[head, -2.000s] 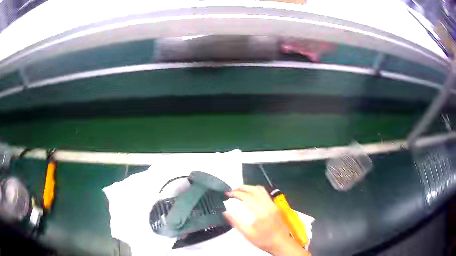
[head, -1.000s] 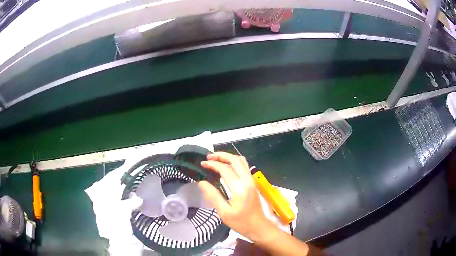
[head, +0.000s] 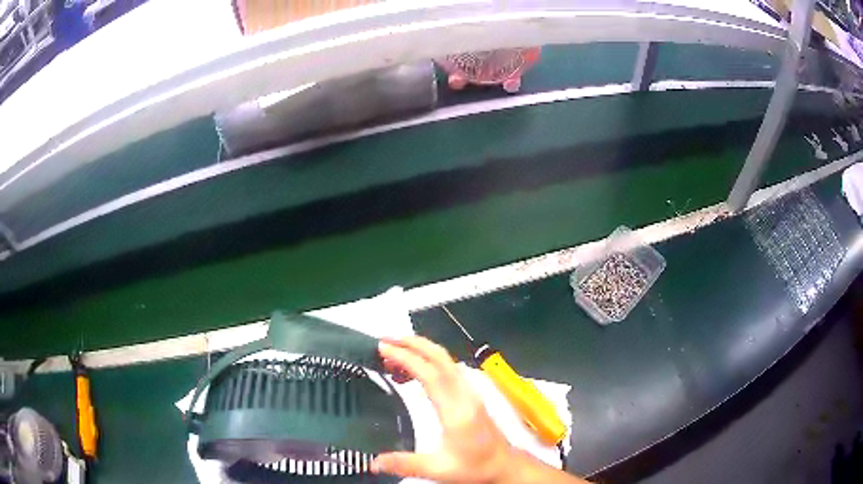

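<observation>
A dark green fan housing [head: 303, 406] with a slatted side stands tilted on a crumpled white cloth [head: 383, 310]. Its curved stand [head: 317, 336] is at the top. The inside of the housing and any blade are hidden. My right hand [head: 449, 416] is bare and grips the housing at its right side, fingers by the stand's right end and thumb at the lower rim. My left hand is not in view. A yellow electric screwdriver [head: 520, 397] lies just right of my right hand, its bit pointing up and left.
A clear bin of screws [head: 615, 284] stands right of the screwdriver. Another yellow screwdriver [head: 86, 416] and a small pale fan [head: 36, 444] are at the left. A grey roll [head: 331, 104] and a red-pink grille part [head: 487, 68] lie across the green belt [head: 426, 236]. A post [head: 771, 113] rises at the right.
The housing has tilted from lying face up with its pale blade showing to showing its slatted side. My right hand has moved from above the blade to the housing's right side.
</observation>
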